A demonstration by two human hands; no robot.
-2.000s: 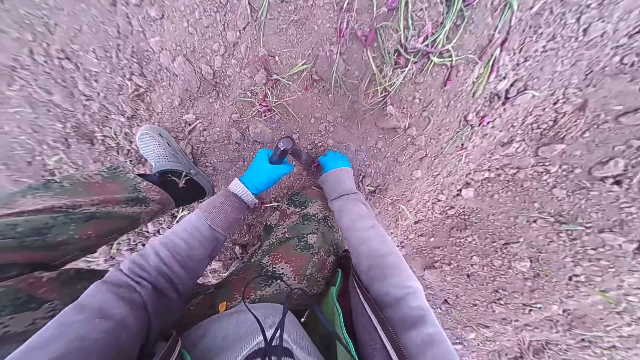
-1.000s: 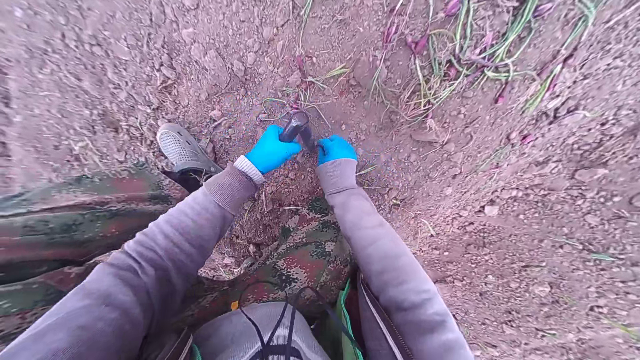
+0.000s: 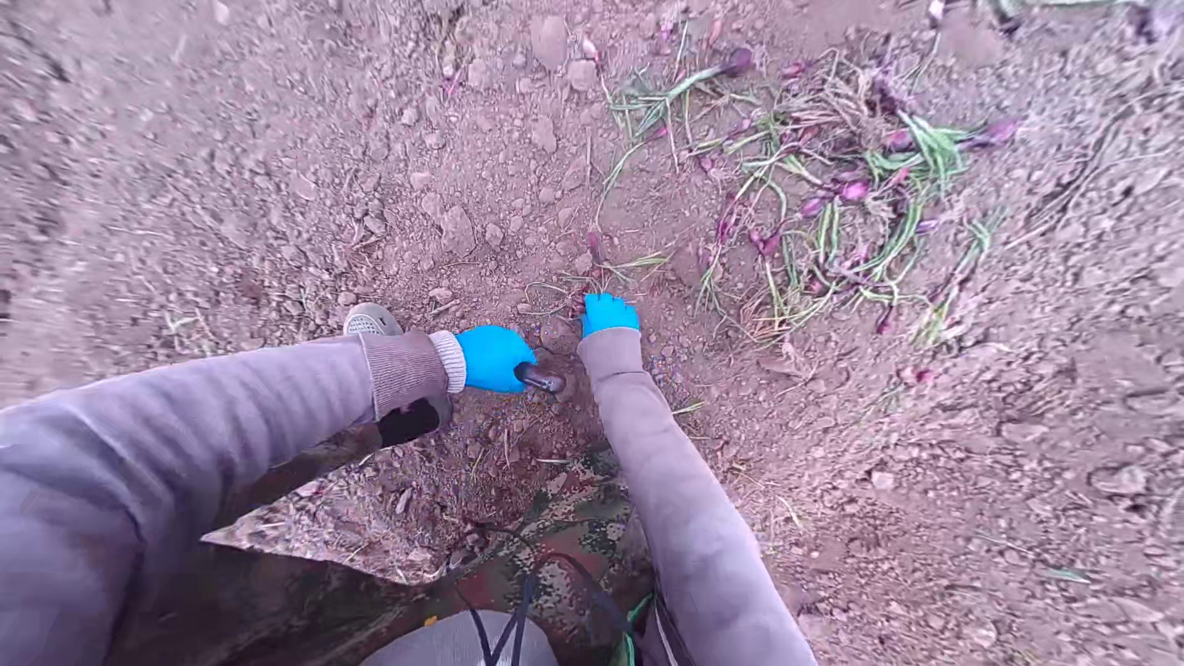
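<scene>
My left hand (image 3: pixel 495 359), in a blue glove, is closed around the dark handle of a hand tool (image 3: pixel 541 378); the rest of the tool is hard to make out against the soil. Ahead and to the right, my right hand (image 3: pixel 610 314), also gloved in blue, reaches down to the ground. It is at the leaves and stems of a small onion plant (image 3: pixel 618 268) with a purple bulb; its fingertips are hidden, so a hold on the plant cannot be told.
Pulled purple onions with green leaves (image 3: pixel 851 191) lie in a loose heap at the upper right. Clods and stones (image 3: pixel 458 231) cover the brown soil. A grey perforated shoe (image 3: pixel 372 320) shows beyond my left sleeve, and camouflage trousers (image 3: pixel 564 518) are below.
My right hand has moved forward, away from the tool, to the small onion plant. The tool in my left hand has turned, its end now pointing right. The view has shifted.
</scene>
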